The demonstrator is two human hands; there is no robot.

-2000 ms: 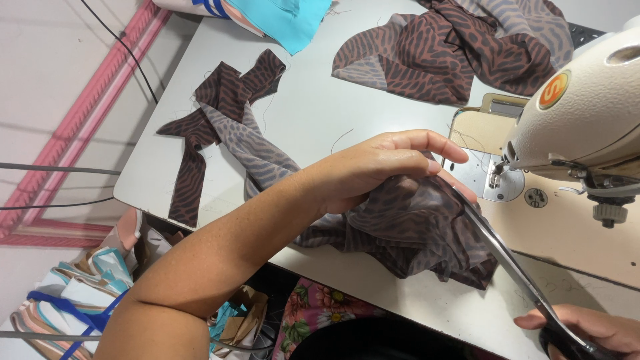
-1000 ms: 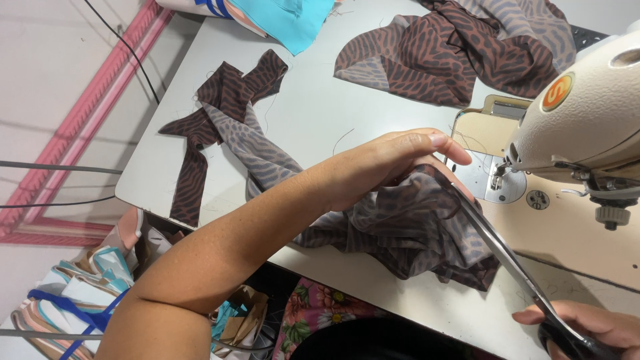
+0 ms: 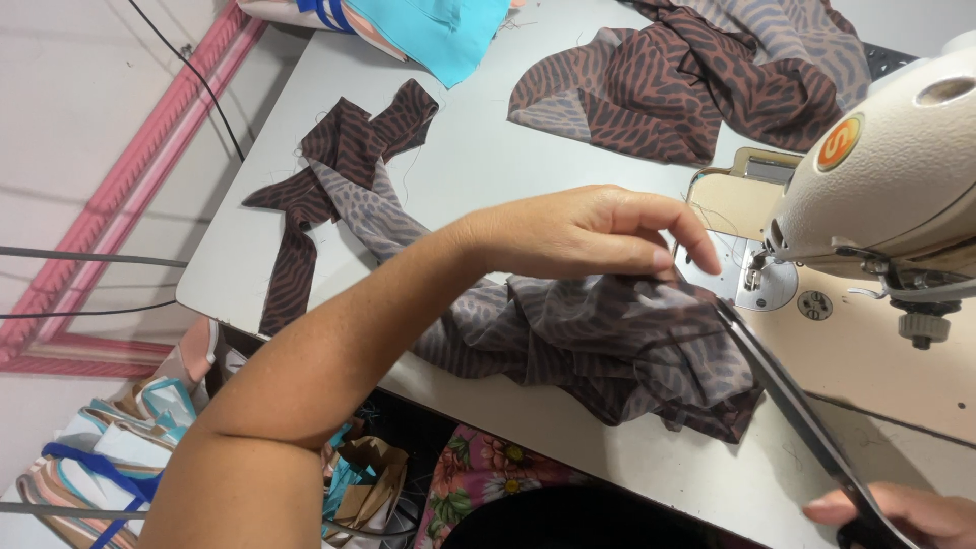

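Observation:
My left hand pinches the upper edge of a brown-and-black animal-print fabric between thumb and fingers, just left of the sewing machine's needle area. The fabric hangs bunched over the table's front edge side. My right hand, partly cut off at the lower right, holds fabric scissors by the black handles. The long blades point up and left, their tips at the fabric edge beside my left fingers. Whether the blades are parted is hard to tell.
The sewing machine stands at the right, its presser foot over a metal plate. More print fabric lies at the back, with turquoise cloth at the upper left. Print strips lie left on the white table. Bundled cloth pieces sit below.
My left hand has shifted slightly on the fabric's edge, and the held fabric has changed its folds a little. The scissors stay at the edge in my right hand.

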